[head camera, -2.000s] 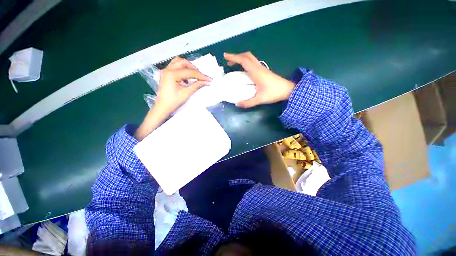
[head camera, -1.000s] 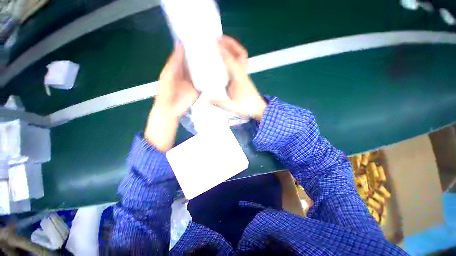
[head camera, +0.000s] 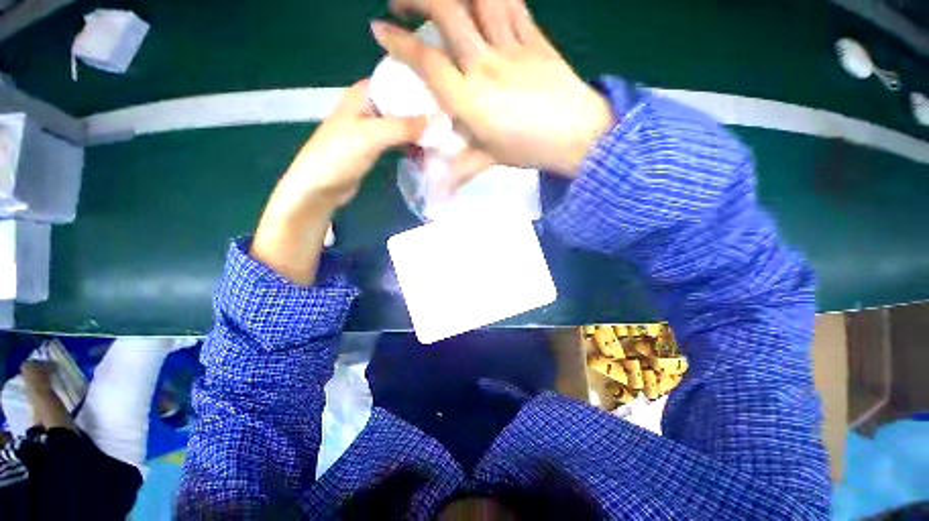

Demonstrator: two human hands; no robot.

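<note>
My left hand (head camera: 336,153) and my right hand (head camera: 499,92) are close together over the bench, near the pale rail. Between them is a white rounded product (head camera: 402,90), gripped by the left fingers and partly covered by the blurred right hand. White sleeves (head camera: 504,191) and clear plastic lie just below the hands. A white rounded-square stack (head camera: 472,277) lies nearest me at the bench edge. Whether the right fingers also grip the product is hidden by blur.
White boxes (head camera: 46,173) are piled at left. One small box (head camera: 110,41) with a loop is beyond the pale rail (head camera: 234,106). A white product (head camera: 854,58) lies far right. Yellow-gold pieces (head camera: 637,361) fill a carton below the bench. Another person's arm (head camera: 46,392) shows lower left.
The long white item held up a second ago is no longer seen raised. My hands now hold a rounded white product, with the right hand across its top. The camera view has shifted.
</note>
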